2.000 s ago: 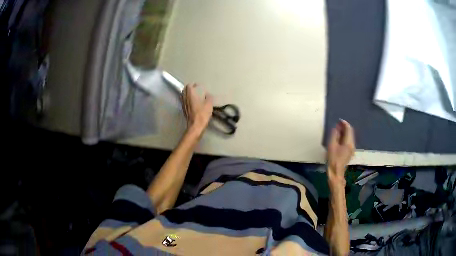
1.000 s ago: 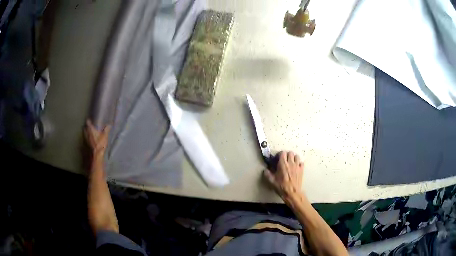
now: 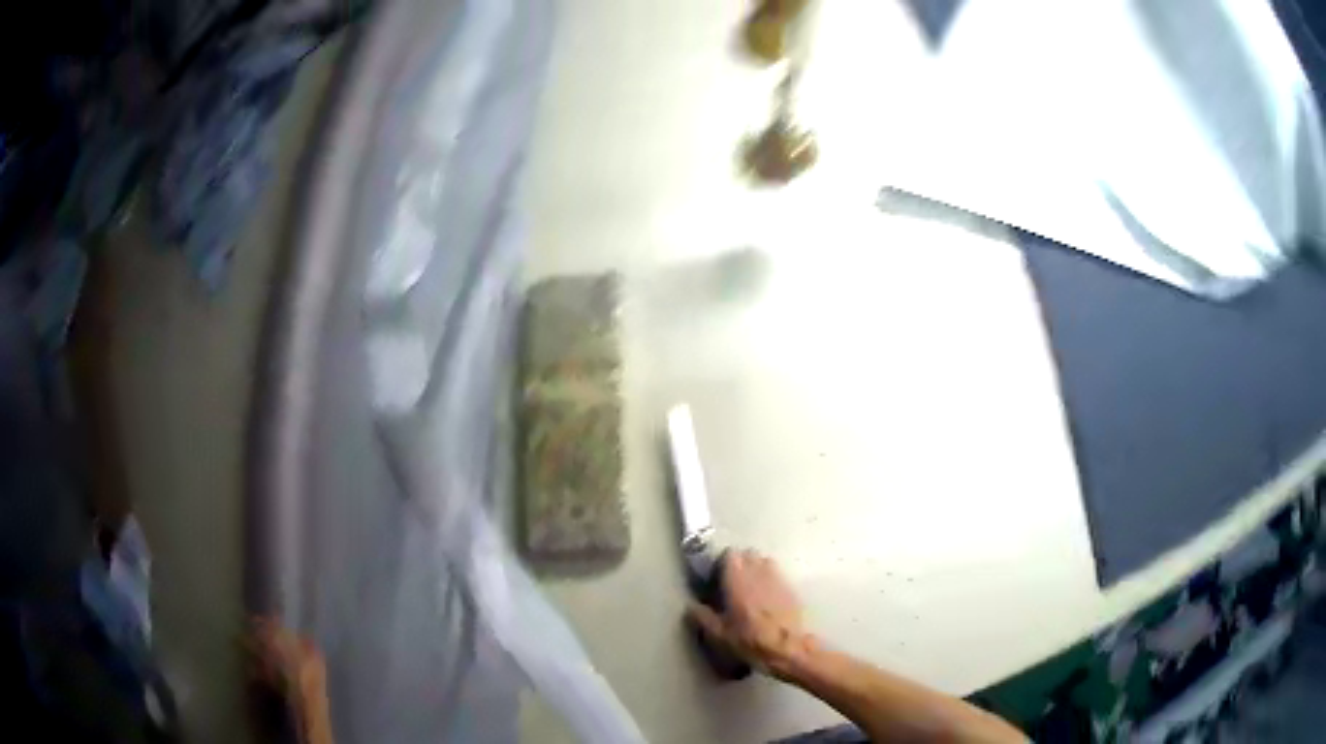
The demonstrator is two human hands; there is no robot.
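Observation:
The frame is blurred. My right hand [image 3: 759,613] is on the black handles of the shears [image 3: 691,487], whose silver blades point away from me on the cream table. My left hand [image 3: 295,672] is at the lower left, partly cut off by the frame's bottom, against the rolled edge of the grey fabric [image 3: 313,436]; its fingers are too blurred to tell a grip. A pale strip [image 3: 516,618] lies over the fabric. A mottled green-brown block [image 3: 576,422] stands between the fabric and the shears.
Dark grey cloth [image 3: 1163,393] lies on the right of the table [image 3: 887,480], with a white sheet [image 3: 1047,131] partly over it. Brassy lumps [image 3: 778,151] hang at the upper middle. Scraps [image 3: 1192,625] are below the table at right and more heaps at the left.
My left hand has gone from beside the shears to the fabric's rolled edge. My right hand has come from the dark cloth to the shears. The view has shifted.

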